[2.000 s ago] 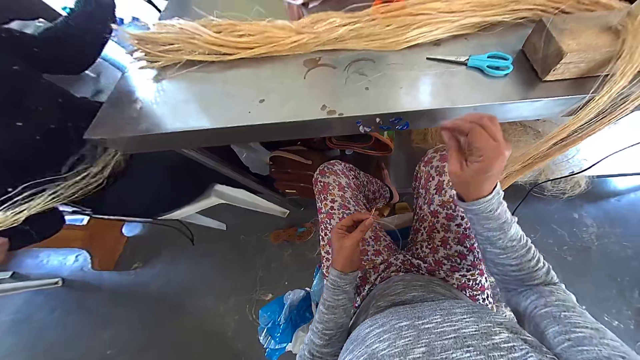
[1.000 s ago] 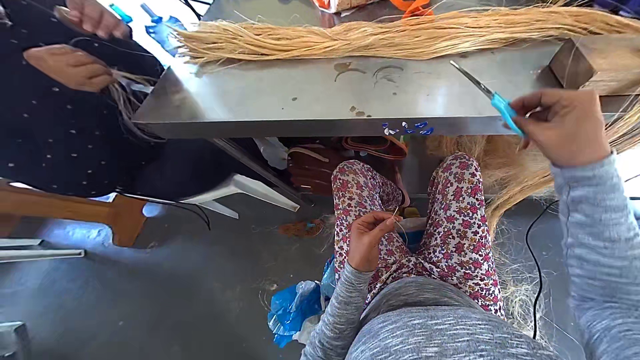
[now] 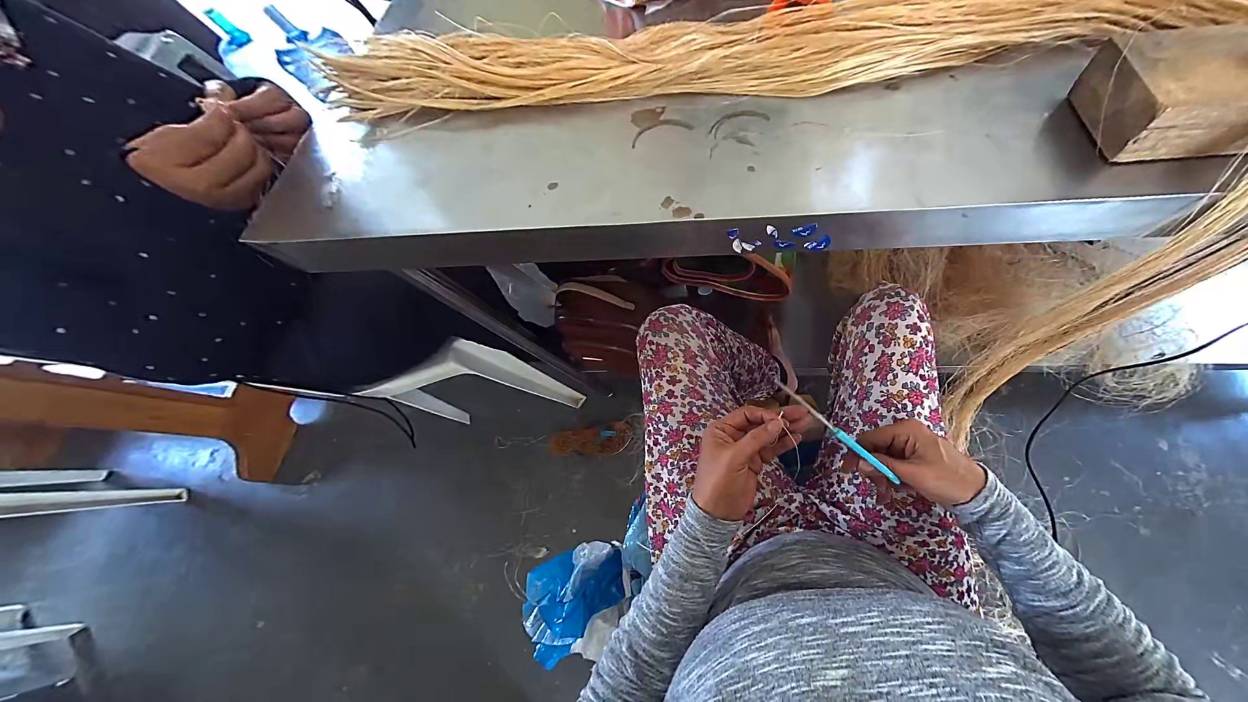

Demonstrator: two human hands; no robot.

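My left hand [image 3: 743, 456] pinches a thin pale fibre strand [image 3: 795, 458] above my lap, its loose end curving downward. My right hand [image 3: 921, 462] grips scissors with turquoise handles [image 3: 866, 456]. Their blades point up and left, with the tips close to the fingers of my left hand; whether the blades touch the strand I cannot tell. A long bundle of straw-coloured plant fibre [image 3: 585, 70] lies along the metal table [image 3: 546, 185]. More long fibres [image 3: 1102, 302] hang down at the right, beside my knee.
A wooden block [image 3: 1160, 97] rests at the table's right end. To the left a person in dark dotted clothing holds both hands [image 3: 219, 146] together near the table corner. Blue plastic bags [image 3: 575, 595] lie on the floor, brown bags [image 3: 604, 317] under the table, and a black cable [image 3: 1043, 439] runs at the right.
The scissors lay on the table, then were lifted in my right hand, which has now come down to my lap beside my left hand. The other person's hands have come together.
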